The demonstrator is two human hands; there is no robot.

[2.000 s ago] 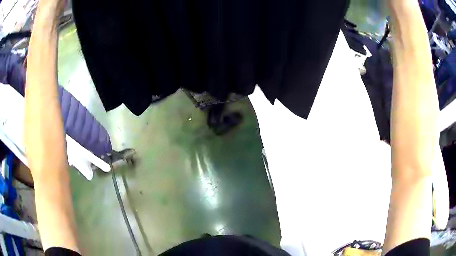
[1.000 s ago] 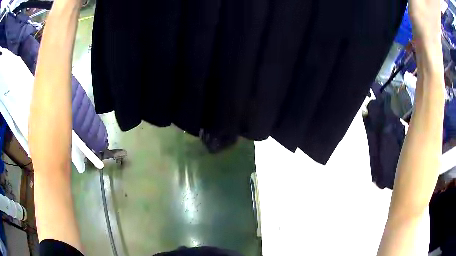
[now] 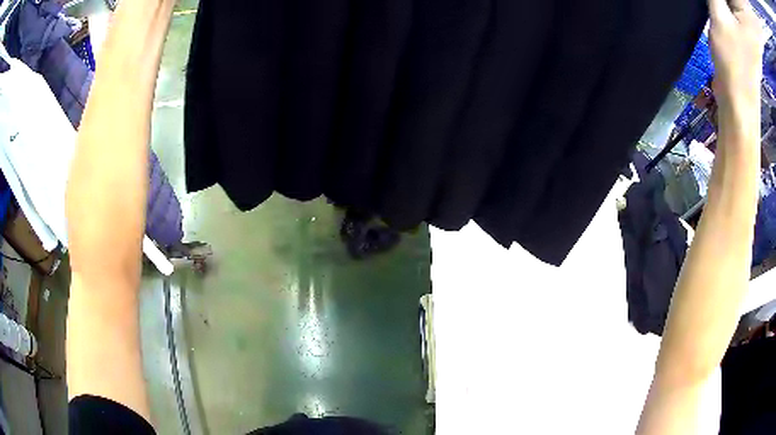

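Observation:
The black garment [image 3: 425, 110] hangs in front of me across the upper middle of the view. Its lower edge falls in points and waves, and its top is cut off by the picture's edge. My right hand [image 3: 737, 19] is at the top right and grips the garment's upper right corner. My left forearm rises on the left; my left hand is cut off by the top edge, so its grip is hidden. The white ironing table [image 3: 527, 340] lies below the garment's right part.
Green shiny floor [image 3: 255, 340] lies below, with a dark cable [image 3: 174, 348] along it. Purple quilted pieces [image 3: 162, 208] and a white piece [image 3: 34, 136] are at the left. Dark cloth [image 3: 651, 255] hangs at the table's right side. A blue basket [image 3: 698, 64] is at the upper right.
The garment was higher two seconds ago, came lower and wider, and has since shifted slightly right. My right hand has come into view at the upper right.

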